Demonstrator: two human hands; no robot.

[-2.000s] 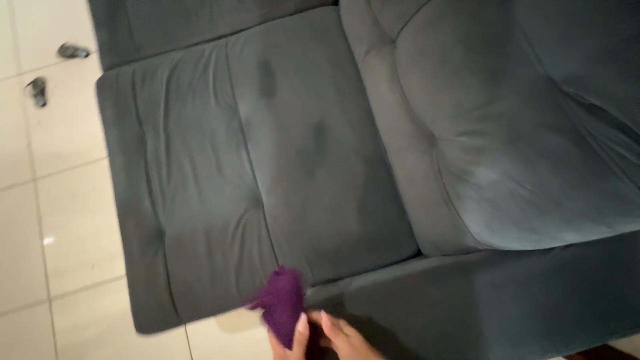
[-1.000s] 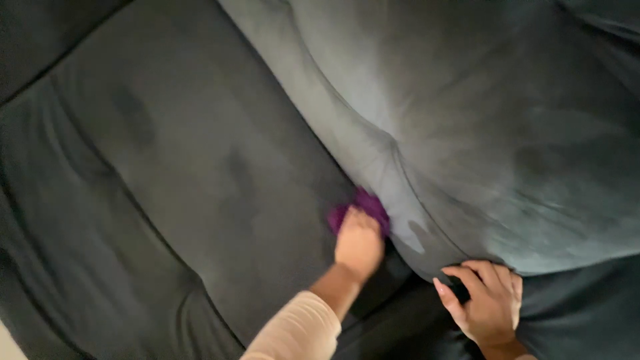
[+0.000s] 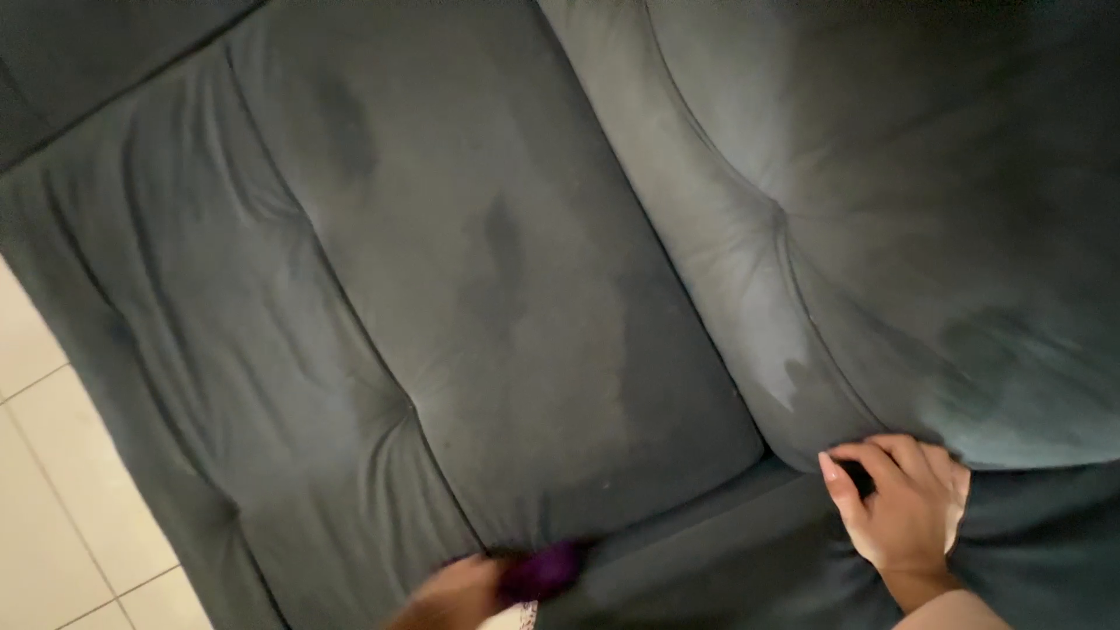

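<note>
A purple cloth (image 3: 542,573), blurred by motion, is in my left hand (image 3: 459,593) at the bottom of the view, by the near edge of the dark grey sofa seat cushion (image 3: 560,350) where it meets the armrest. My right hand (image 3: 906,499) rests with bent fingers on the lower corner of the sofa's back cushion (image 3: 875,350), its thumb apart from the fingers, and holds no object. Darker patches show on the seat cushion, and paler and darker patches on the back cushion.
Along the bottom runs the sofa's armrest (image 3: 700,569). Pale floor tiles (image 3: 61,490) lie at the lower left beyond the front edge of the seat. Another seat section (image 3: 96,61) adjoins at the upper left.
My left hand has moved with the purple cloth from the crease by the back cushion toward the seat's near edge. My right hand stays at the back cushion's corner.
</note>
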